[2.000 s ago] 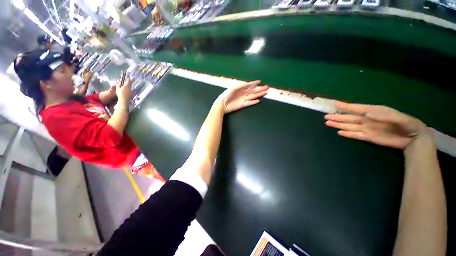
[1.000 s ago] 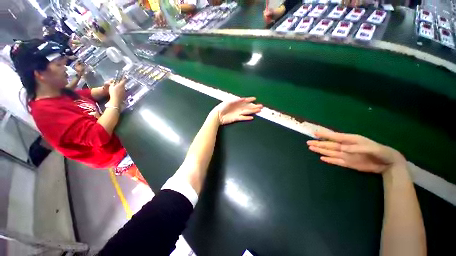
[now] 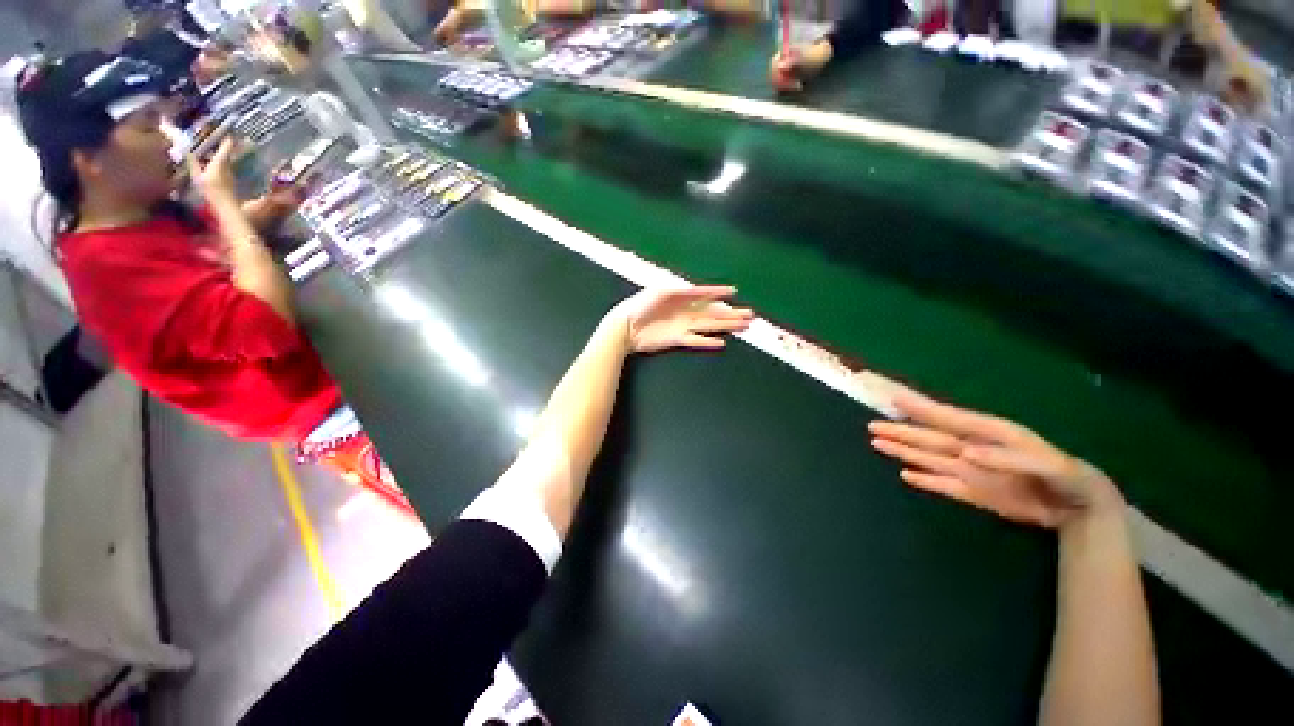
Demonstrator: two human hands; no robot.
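My left hand [image 3: 686, 318] rests at the worn white strip [image 3: 809, 355], fingers apart and holding nothing. My right hand [image 3: 986, 461] rests further right at the same strip, fingers slightly spread and empty. The dark green bench [image 3: 795, 567] lies under both arms. The corner of a white card with an orange patch [image 3: 690, 715] shows at the bottom edge, mostly cut off.
The green conveyor belt [image 3: 852, 270] runs beyond the strip. A tray of phones [image 3: 1157, 163] stands across it at the right. At the left, a person in red [image 3: 185, 319] sits beside a tray of phones [image 3: 386, 206]. Another person's hand [image 3: 802, 64] shows at the top.
The view has swung right, and more of the far trays shows. The person in red has raised a hand towards the head. My hands stay on the strip, empty.
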